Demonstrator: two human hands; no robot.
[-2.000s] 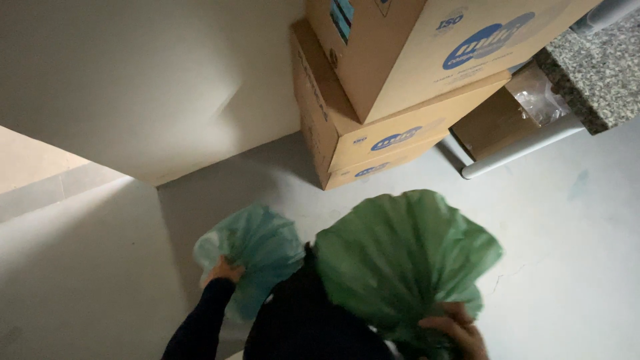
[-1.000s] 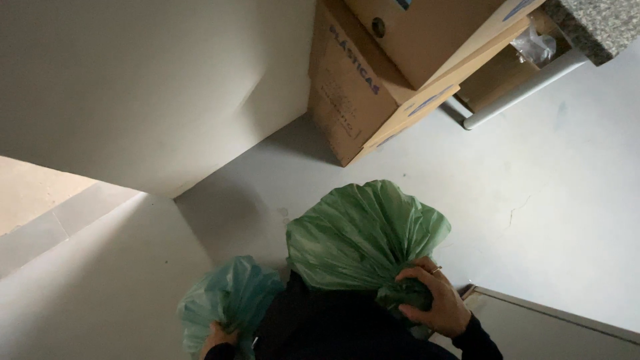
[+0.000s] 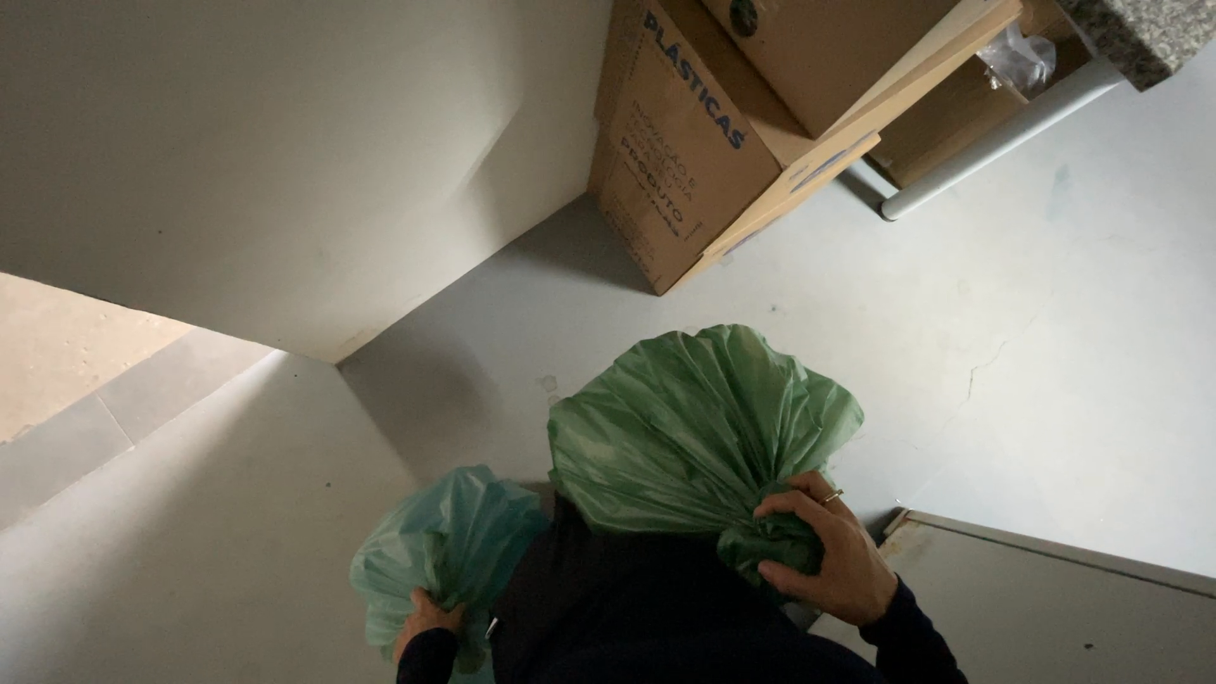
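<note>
At the lower middle, a large green plastic bag [image 3: 703,427] fans out, gathered at its neck. My right hand [image 3: 831,551], with a ring on one finger, grips the bunched neck, its fingers curled around the dark green folds. To the left is a smaller, pale blue-green plastic bag [image 3: 456,532]. My left hand [image 3: 427,617] holds it by its gathered part at the bottom edge of the view. My dark clothing lies between the two bags and hides part of both. What is inside the bags cannot be seen.
Stacked cardboard boxes [image 3: 693,152] stand against the wall [image 3: 313,142]. Right of them are a white metal leg [image 3: 997,138], clear plastic [image 3: 1021,59] and a speckled stone slab's corner [image 3: 1140,38]. A pale panel [image 3: 1064,589] juts in at lower right. Grey floor [image 3: 902,351] lies ahead.
The view has shifted, and the pale panel at lower right has come into it. Both hands have kept hold of their bags. The right hand now shows more fully around the green bag's neck.
</note>
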